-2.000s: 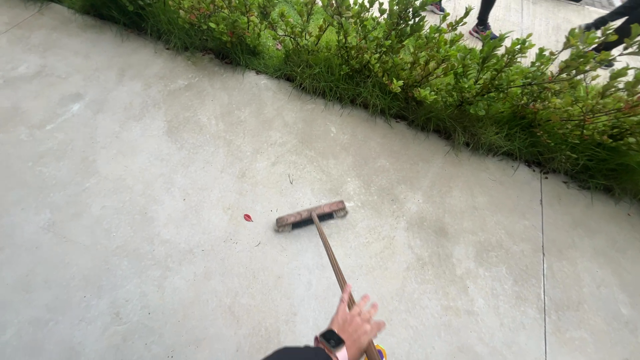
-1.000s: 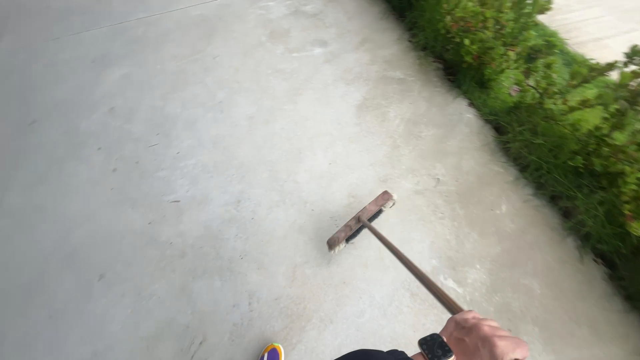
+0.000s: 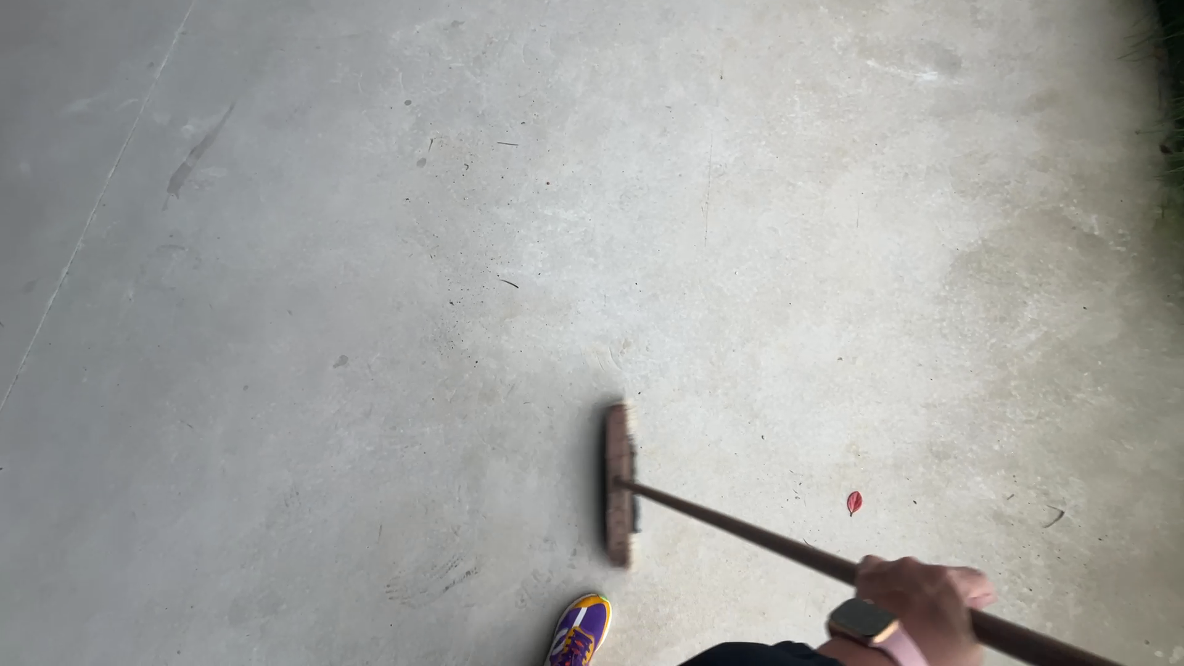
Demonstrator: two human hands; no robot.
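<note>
A push broom (image 3: 618,486) with a worn reddish-brown head and pale bristles at its edge is on the concrete, its head lying nearly up and down in the view, somewhat blurred. From the head, the brown broom handle (image 3: 740,529) slants to the lower right corner. My left hand (image 3: 925,597) is closed around the handle, with a smartwatch (image 3: 862,622) on a pink strap at the wrist and a dark sleeve below. My right hand is out of view, as is the handle's far end.
Pale concrete paving (image 3: 518,231) bears scattered specks and bits of debris. A red leaf (image 3: 855,502) lies above the handle. A purple and yellow sneaker (image 3: 581,634) shows just below the broom head. Grass (image 3: 1173,120) edges the upper right, and a joint line crosses the upper left.
My left hand, spread open against the handle two seconds ago, is now closed around it. The broom head has turned from nearly crosswise to nearly upright in the view, which has itself swung strongly.
</note>
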